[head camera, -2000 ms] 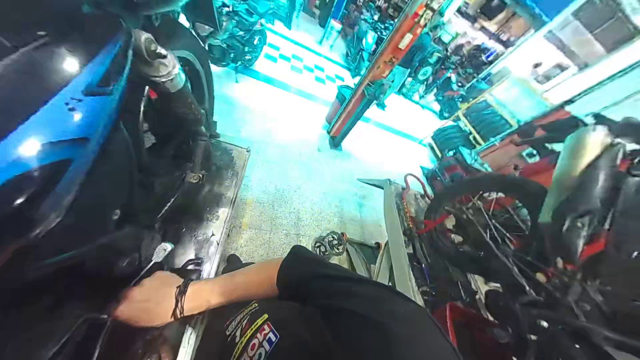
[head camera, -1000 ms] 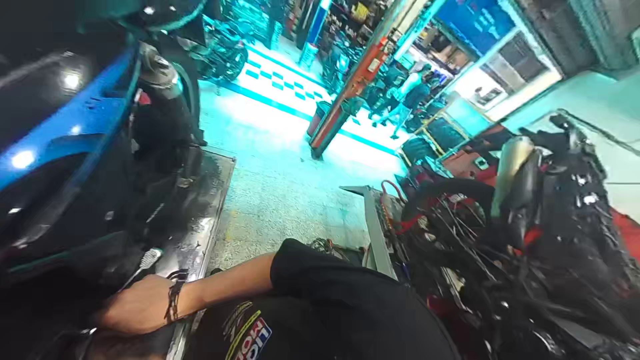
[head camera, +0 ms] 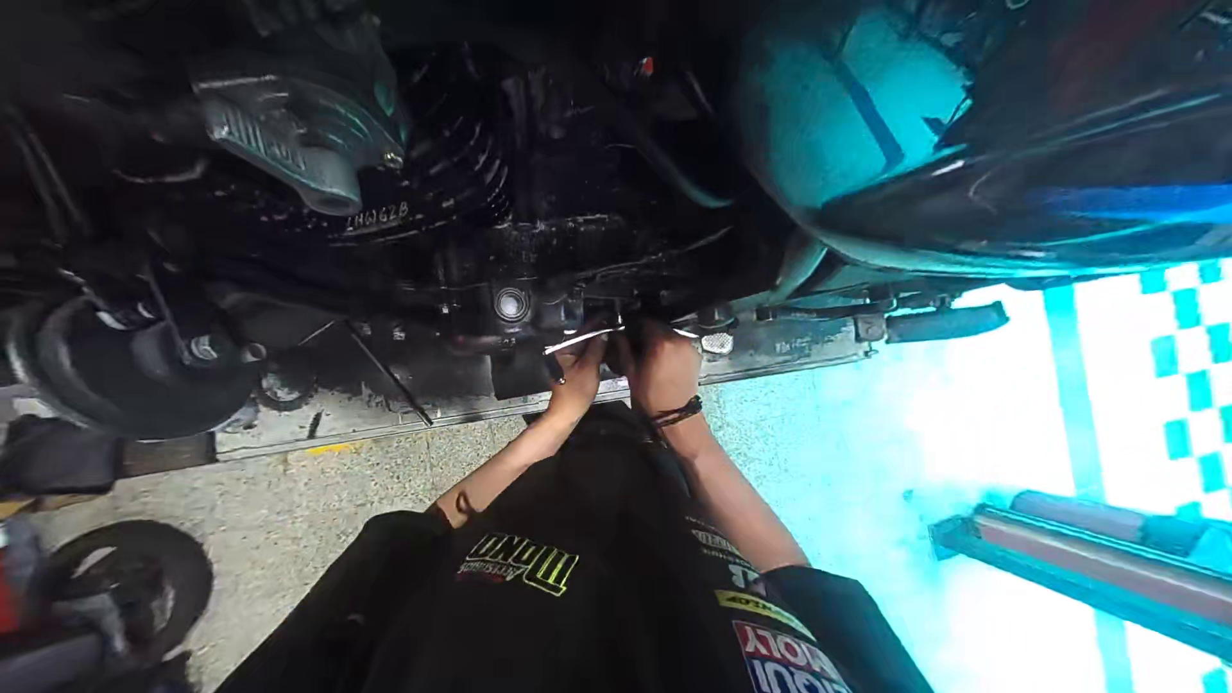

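Note:
My right hand [head camera: 666,371], with a dark cord bracelet at the wrist, is closed at the lower edge of the motorcycle's engine [head camera: 568,250]. A silver hand tool [head camera: 716,343] with a broad textured end sticks out beside its knuckles. My left hand [head camera: 576,380] is close to the right one, its fingers bent beneath the engine. Across those fingers lies a thin, shiny metal rod or handle [head camera: 577,339]; whether they grip it cannot be told. Shadow hides the fingertips of both hands and the part they touch. A round bolt or cap [head camera: 511,305] is up and left of my left hand.
A metal platform edge [head camera: 789,366] runs below the motorcycle. A dark wheel [head camera: 135,361] is at left, and a thin black rod [head camera: 390,373] leans on the platform. A loose wheel [head camera: 130,587] is at lower left, a metal post [head camera: 1107,568] at lower right.
The view has swung strongly toward the motorcycle's underside. My left hand, not seen in the earlier frames, is now beside my right hand at the engine.

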